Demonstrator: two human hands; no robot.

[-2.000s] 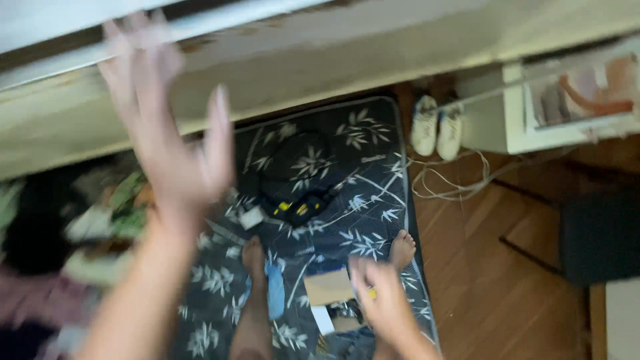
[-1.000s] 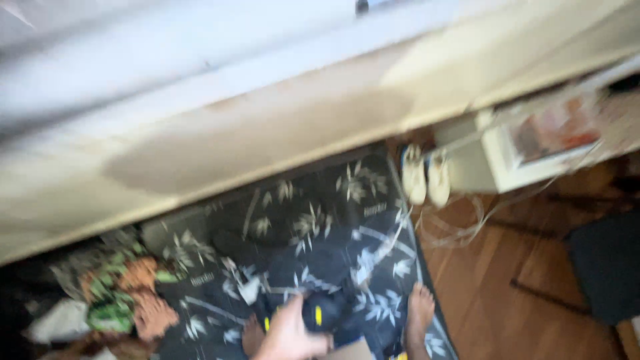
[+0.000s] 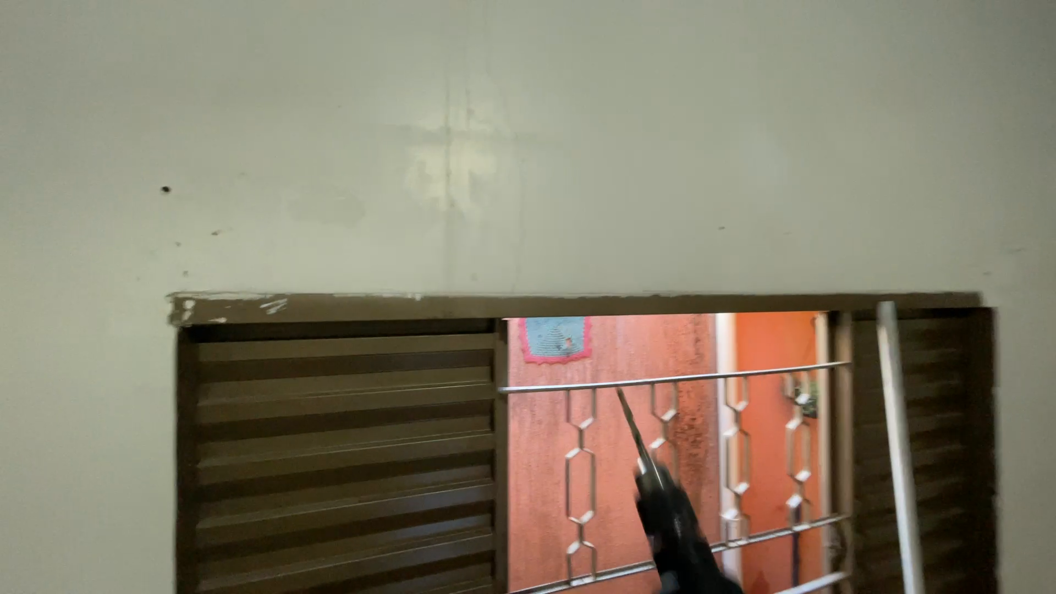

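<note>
A black power drill (image 3: pixel 681 528) rises from the bottom edge, right of the middle, blurred at its body. Its long drill bit (image 3: pixel 631 421) points up and slightly left, in front of the window opening. Neither my left hand nor my right hand shows in this view, so what holds the drill is hidden below the frame. Above the window, a small dark hole (image 3: pixel 166 190) marks the pale wall (image 3: pixel 577 165) at the upper left.
A brown metal window frame (image 3: pixel 462 306) spans the view, with louvred shutters (image 3: pixel 346 445) at the left. Metal bars (image 3: pixel 580 478) cross the opening before a reddish outer wall (image 3: pixel 536 445). A pale upright pole (image 3: pixel 898 445) stands at the right.
The view has swung up from the patterned mat, shoes and floor to the wall and window. My hands have left the view, and the drill with its bit now shows.
</note>
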